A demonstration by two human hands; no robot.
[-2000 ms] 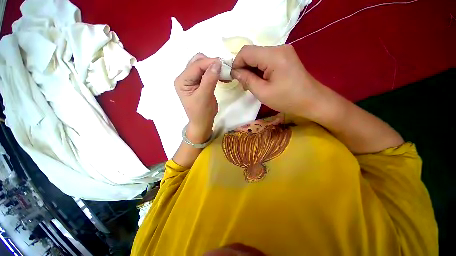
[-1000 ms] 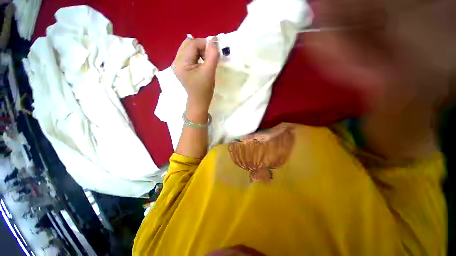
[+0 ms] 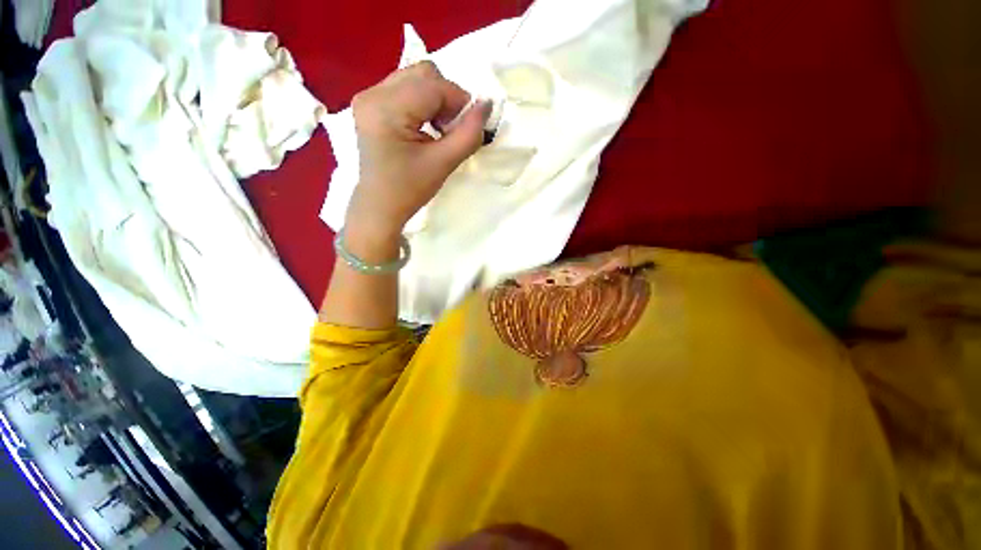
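Observation:
My left hand (image 3: 414,134) pinches the cream-white garment (image 3: 538,199) at its neck edge, thumb against bent fingers. A small part of a black label (image 3: 489,136) shows beside the thumb tip. The garment spreads right and down from my left hand, with a slightly yellower patch inside the neck opening. My right hand is out of the picture; only a blurred brownish shape and the mustard sleeve show at the right edge. No needle can be made out.
A large crumpled cream-white heap (image 3: 161,193) lies at the left on the red table cloth (image 3: 775,129). Dark green cloth (image 3: 823,258) shows at the near right edge. Blurred workshop equipment is at the lower left.
My right hand was at the neckline, then swung right as a blur with a thread, and is now out of view. My left hand still pinches the cloth and is turned slightly.

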